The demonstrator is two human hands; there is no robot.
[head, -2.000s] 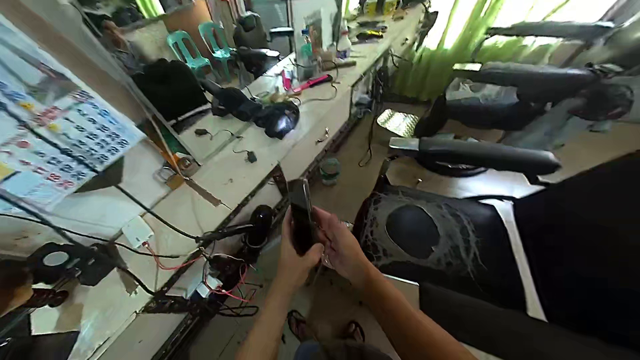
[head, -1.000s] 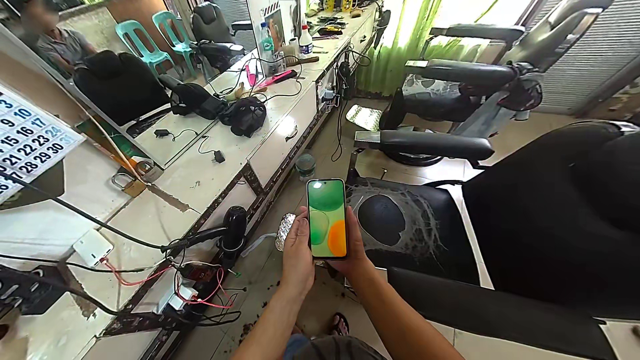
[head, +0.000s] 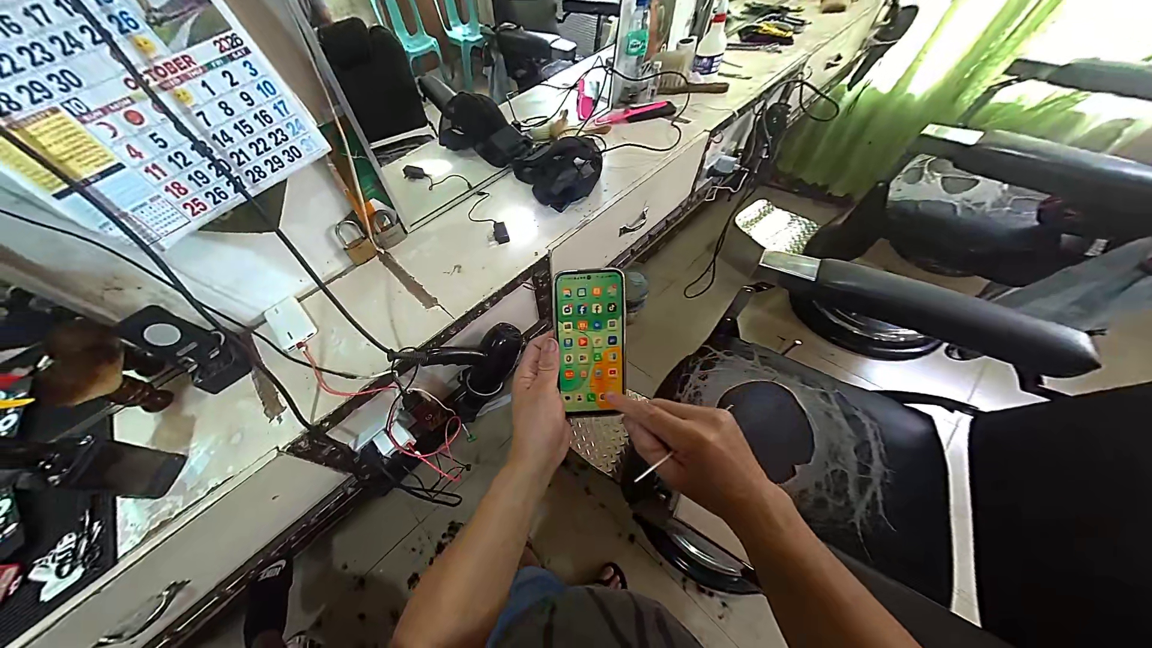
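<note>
My left hand holds a smartphone upright by its lower left edge, with the lit screen showing rows of app icons over a green and orange background. At the screen's lower right, the index finger of my right hand is on or just over the glass. A thin white stick juts out from under the curled fingers of that hand. Below the phone lies a metal footrest plate, partly hidden by my hands.
Left, a long counter carries a black bag, a padlock, a white adapter and tangled cables. A wall calendar hangs above. Right stands a barber chair with a torn black seat; another chair is behind.
The screen has gone from a plain green and orange picture to rows of icons. My right hand has left the phone's right edge, and its index finger now points at the lower screen.
</note>
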